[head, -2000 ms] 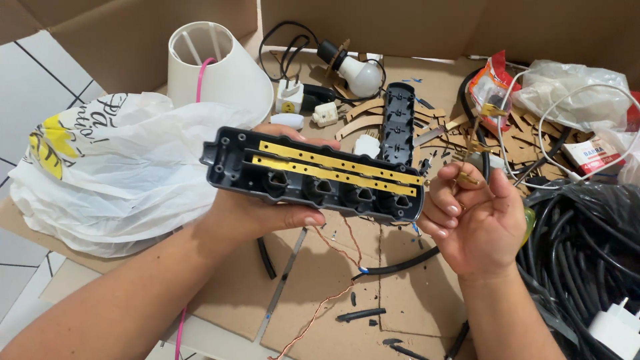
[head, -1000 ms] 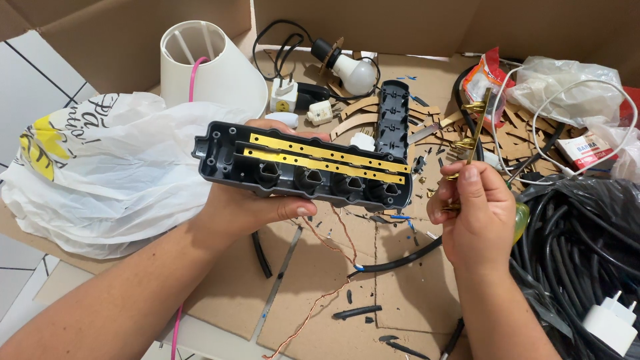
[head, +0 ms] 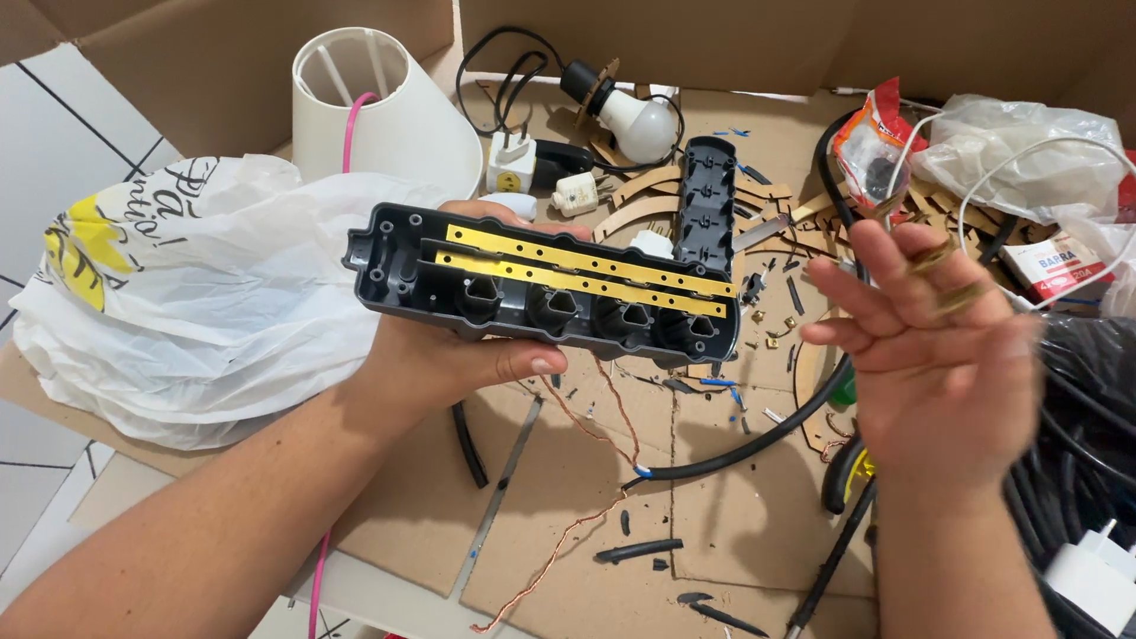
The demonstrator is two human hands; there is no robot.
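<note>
My left hand (head: 497,359) holds a black plastic power-strip housing (head: 479,333), its inside facing up. Two perforated brass strips (head: 581,280) lie lengthwise in it, above a row of moulded sockets. To the right, my right hand (head: 932,355) is raised, palm up and blurred, with brass metal parts (head: 945,284) among its fingers. Behind the housing lies a second black plastic strip part (head: 707,200). Below, a black cable (head: 754,453) ends in twisted bare copper wires (head: 568,541) on the cardboard.
A white lampshade (head: 382,133), a light bulb (head: 635,124) in a socket and white plugs (head: 577,193) stand or lie behind. A white plastic bag (head: 204,311) is at left. Cut wooden pieces (head: 648,200), scraps, a small box (head: 1056,266) and coiled black cable (head: 1065,426) crowd the right.
My right hand has turned and opened out, with the brass parts now among its fingers; a second ago it held them upright in its fingertips. My left hand keeps its hold on the housing.
</note>
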